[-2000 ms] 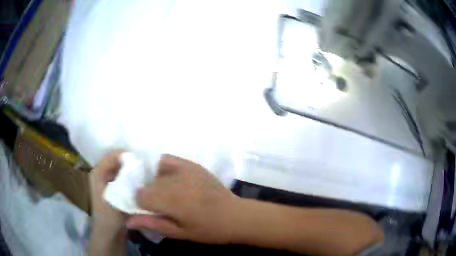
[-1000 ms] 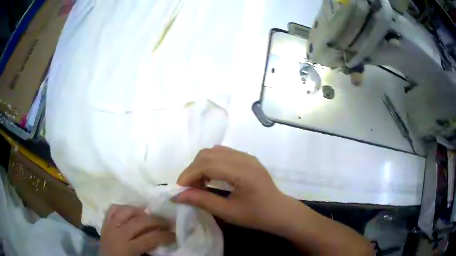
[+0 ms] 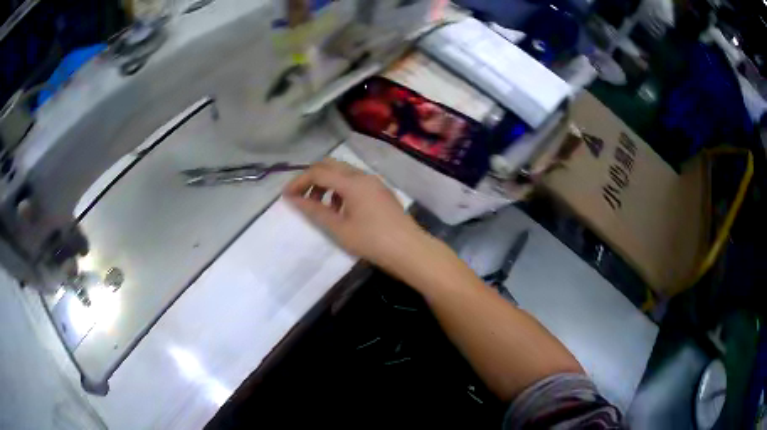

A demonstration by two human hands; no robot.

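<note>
Silver thread snips (image 3: 227, 174) lie on the metal machine bed (image 3: 181, 222), a thin reddish tail running towards my right hand. My right hand (image 3: 341, 206) is over the bed's front edge at the tail end, slightly blurred. Its fingers are curled with a gap between them, and nothing shows held. The brightly lit presser foot area (image 3: 84, 294) is at the lower left. White fabric (image 3: 29, 353) shows at the left edge. My left hand is not in view.
A phone (image 3: 412, 126) with a red picture stands in an open box behind my right hand. A cardboard box (image 3: 618, 185) is at the right. Dark-handled scissors (image 3: 507, 262) lie on a pale lower shelf (image 3: 580, 315). The machine arm (image 3: 168, 80) spans the upper left.
The view has swung right. My right hand has let go of the white fabric and moved over to the snips. My left hand, earlier on the fabric, has left the view.
</note>
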